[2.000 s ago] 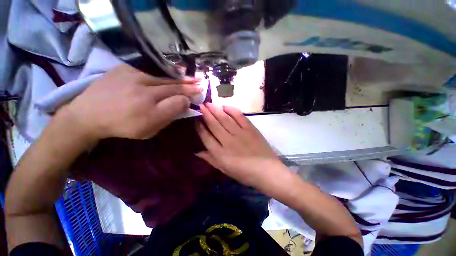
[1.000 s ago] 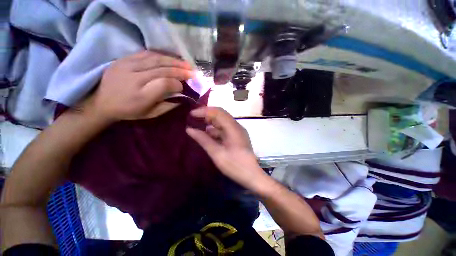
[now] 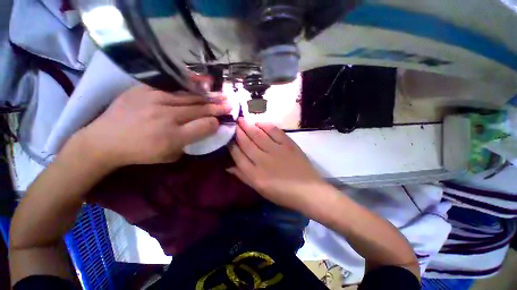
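My left hand lies flat with its fingertips beside the brightly lit presser foot and needle, pressing on cloth. My right hand lies just right of it, fingertips on the seam edge below the needle. A white piece of the garment shows between the hands. Maroon fabric hangs from under both hands towards my lap. The white garment body is heaped behind and left of my left hand. The exact contact at the needle is hidden by fingers and glare.
The sewing machine head spans the top. The machine bed runs right, with a black patch behind it and a green and clear packet at its end. Bundled striped pieces lie lower right. A blue basket stands lower left.
Since one second ago, my right hand has gone from pinching a maroon edge to lying flat near the needle. The white piece between the hands now shows more. The view has shifted closer to the machine.
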